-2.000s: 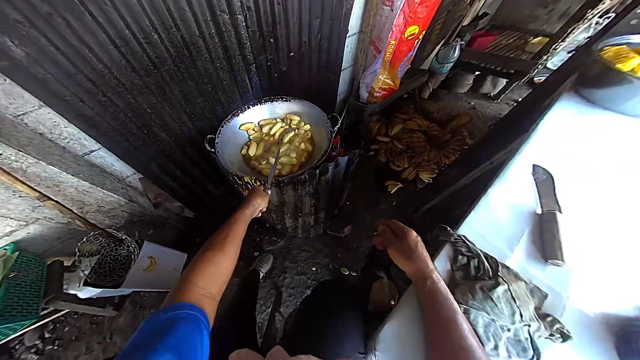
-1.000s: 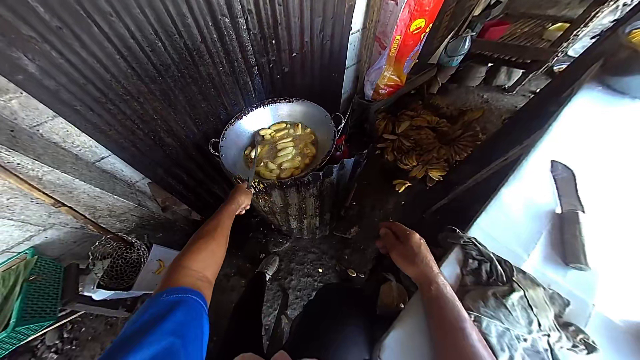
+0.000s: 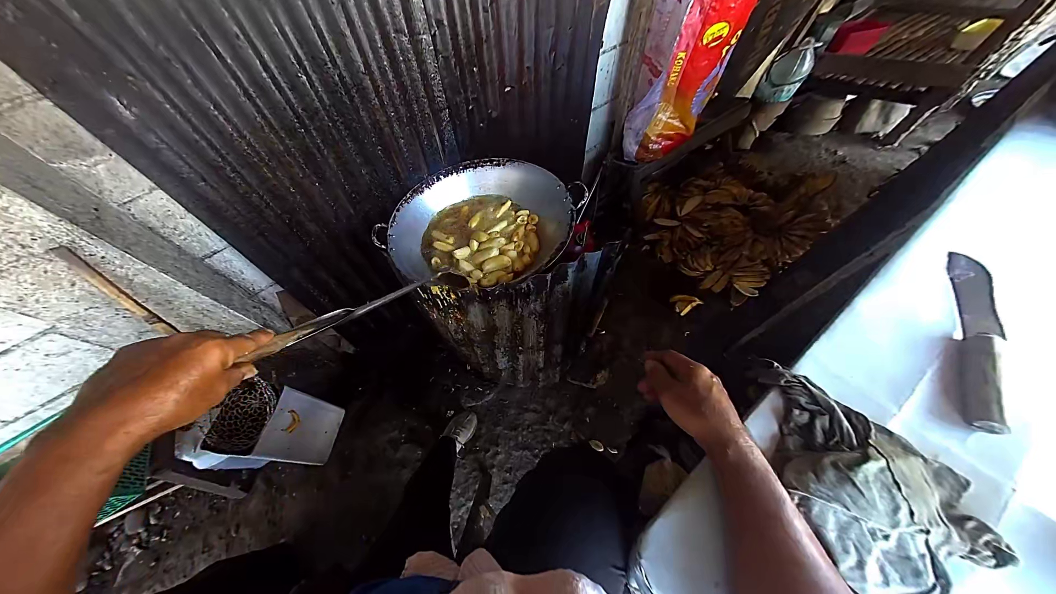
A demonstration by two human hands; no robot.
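My left hand [image 3: 169,379] is closed around the handle of a long metal ladle [image 3: 355,312]. Its dark bowl dips into the near edge of the oil in a large metal wok [image 3: 536,194]. Peeled banana pieces [image 3: 491,247] lie in the oil, mostly at the middle and right. The wok rests on a soot-stained corrugated metal stove [image 3: 528,330]. To the right of the stove, my right hand [image 3: 685,392] hangs with its fingers curled; whether anything is inside them cannot be told.
A knife [image 3: 978,346] and a crumpled cloth [image 3: 866,478] lie on the white table [image 3: 883,322] at right. Banana peels [image 3: 742,223] are heaped on the ground. Behind the wok stands a corrugated metal sheet [image 3: 330,124]. A wire strainer [image 3: 243,417] sits at lower left.
My left hand has moved left and back toward me with the ladle, whose bowl is now at the wok's near side. My right hand stays in about the same place.
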